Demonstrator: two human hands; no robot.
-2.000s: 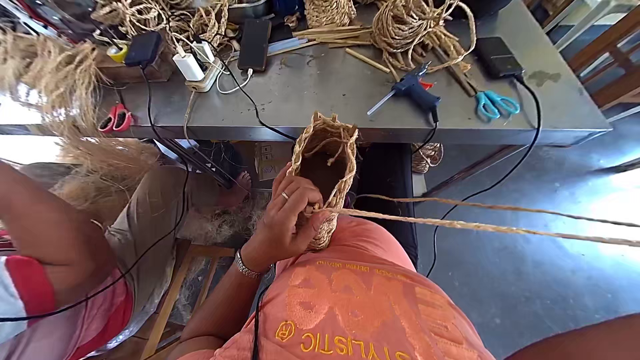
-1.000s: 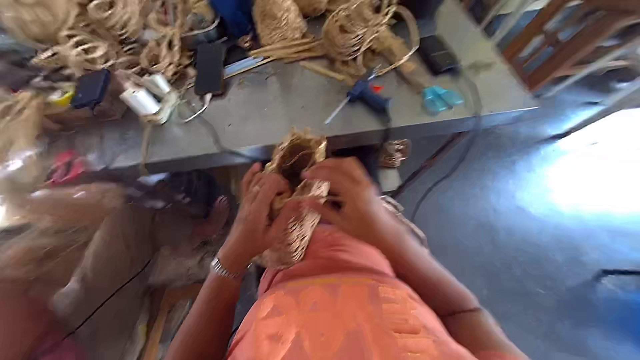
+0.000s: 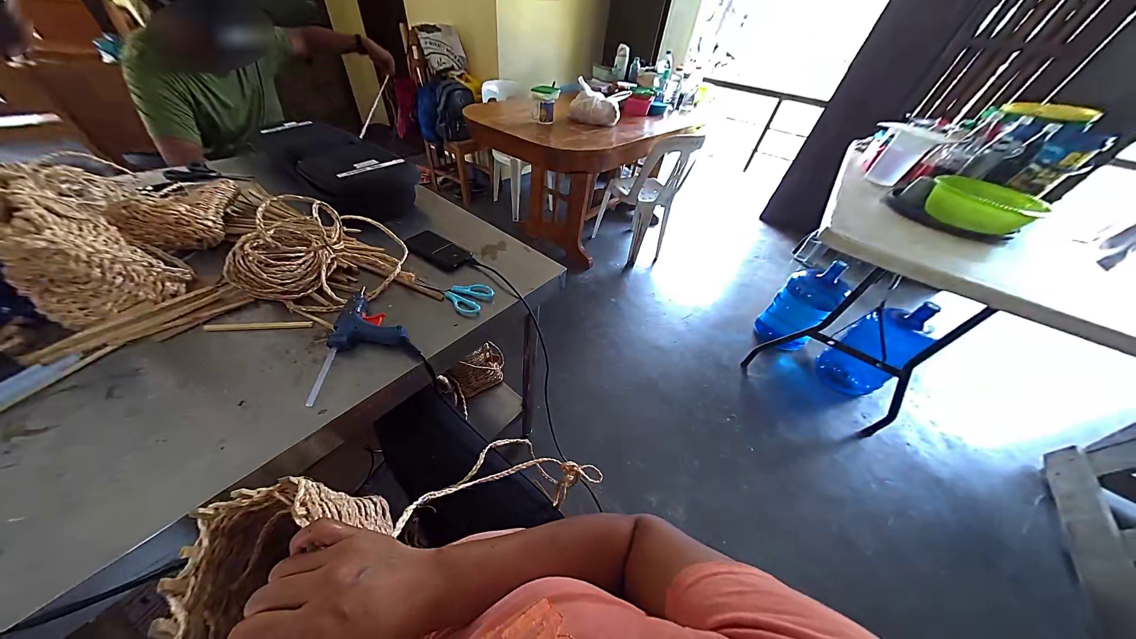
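Note:
A woven basket of twisted natural fibre (image 3: 213,550) is at the lower left, its jagged rim facing up. My right hand (image 3: 346,581) lies over the near rim, its fingers curled on the weave. From beside the hand a braided cord (image 3: 461,484) runs right and ends in a knotted loop. My left hand is out of view. On the metal-topped table (image 3: 177,444) are a blue glue gun (image 3: 364,333) with a clear glue stick, a coil of fibre cord (image 3: 288,257), turquoise-handled scissors (image 3: 469,297) and a black phone (image 3: 439,250).
Woven pieces (image 3: 80,240) and fibre strips (image 3: 142,319) lie at the table's left. A black case (image 3: 342,169) stands near its far edge, beside a person in green (image 3: 200,98). A black cable (image 3: 543,355) hangs off the right edge. Blue water bottles (image 3: 803,302) stand under a white table (image 3: 976,266).
The view has swung strongly up and to the right. Both hands were at the basket a second ago; now only the right shows. The cord stretched far right two seconds ago now lies slack.

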